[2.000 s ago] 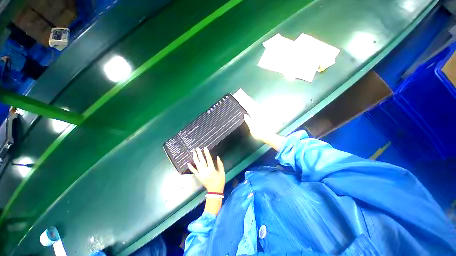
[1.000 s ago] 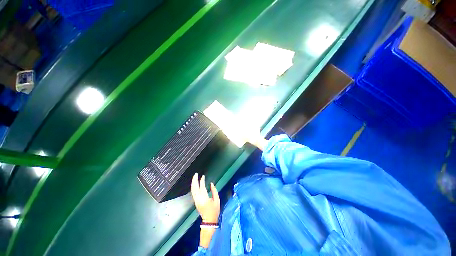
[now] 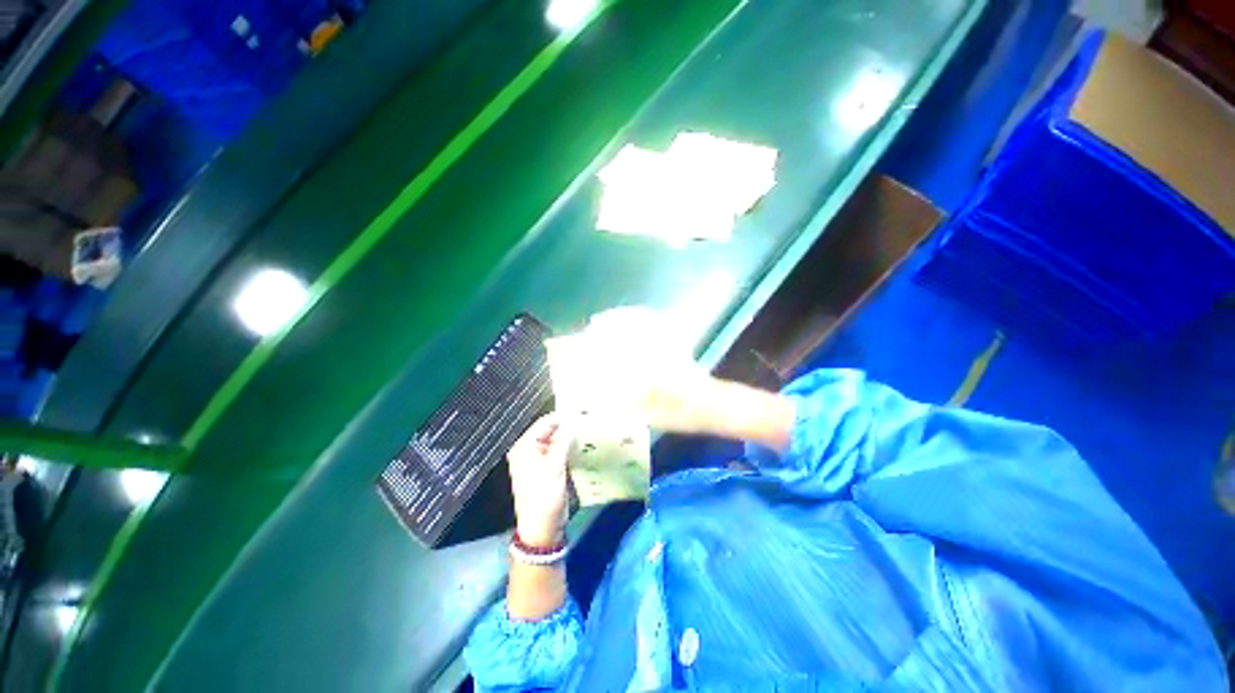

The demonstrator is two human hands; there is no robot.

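A black product box (image 3: pixel 467 431) with rows of fine white text lies on the green bench (image 3: pixel 312 569), partly covered by a label sheet and my left hand. The label sheet (image 3: pixel 610 460), pale and mostly washed out by glare, is held above the bench in front of me. My right hand (image 3: pixel 666 395) holds the sheet from the right, its fingers lost in the glare. My left hand (image 3: pixel 539 463) is at the sheet's left edge with fingertips together; I cannot make out whether a sticker label is between them.
A fanned pile of spare label sheets (image 3: pixel 688 187) lies farther up the bench. An open brown carton (image 3: pixel 856 278) is below the bench edge, with blue crates (image 3: pixel 1070 203) to the right. A bright green rail (image 3: pixel 393 203) runs along the conveyor beyond the bench.
My right hand has lifted the label sheet off the bench and brought it in front of me. My left hand has moved up from beside the box to the sheet's edge.
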